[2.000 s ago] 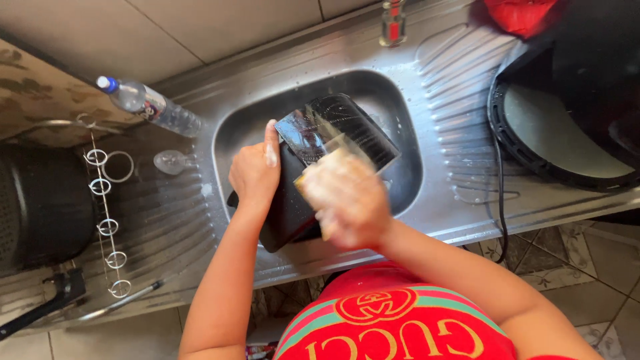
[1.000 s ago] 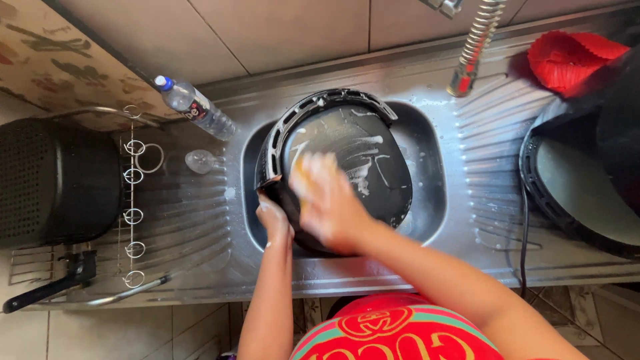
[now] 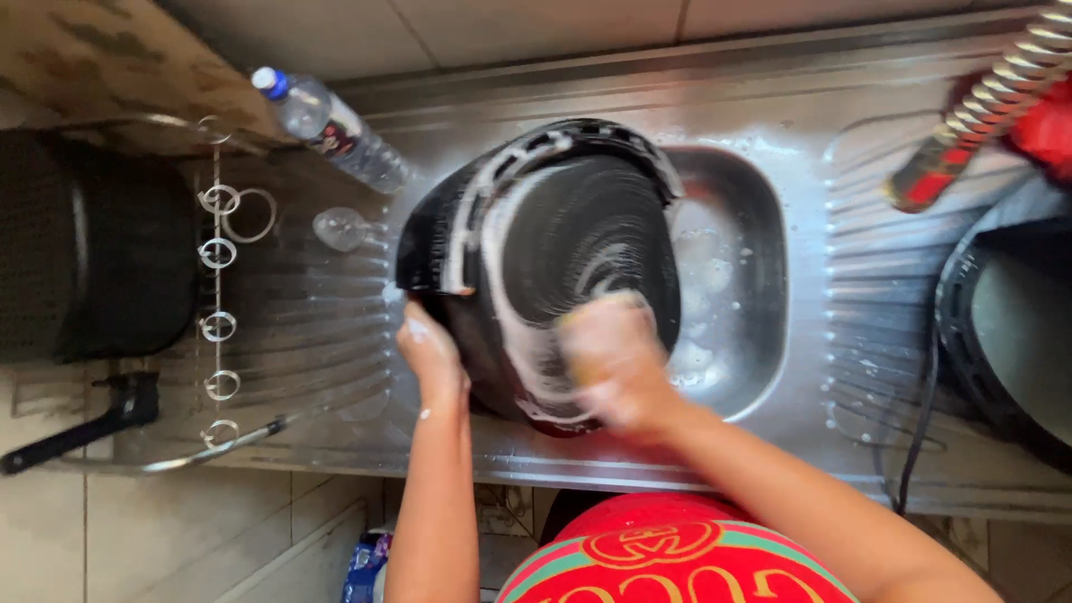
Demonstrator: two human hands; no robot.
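A black rounded appliance part, perhaps an air fryer drawer or housing [image 3: 578, 226], is tilted over the stainless steel sink [image 3: 775, 268], with white suds streaked in arcs across its flat face. My left hand [image 3: 431, 352] grips its lower left side, soapy at the fingers. Against the lower part of the same face, my right hand [image 3: 615, 360] presses a yellowish sponge [image 3: 578, 343], blurred and mostly hidden by the fingers. Suds and water lie on the basin floor to the right of the part.
Left of the sink are a plastic bottle [image 3: 335, 134], a clear spoon-like item [image 3: 342, 229], a wire rack [image 3: 219, 327] and a black perforated basket [image 3: 100, 251] with a handle. At right are a spring faucet hose [image 3: 971, 117], a red item [image 3: 1047, 126], a black appliance [image 3: 1013, 335] and its cord [image 3: 919, 419].
The black part was turned from its earlier pose two seconds ago, and its face now shows more suds in arcs. My right hand has moved lower on that face. The view has shifted.
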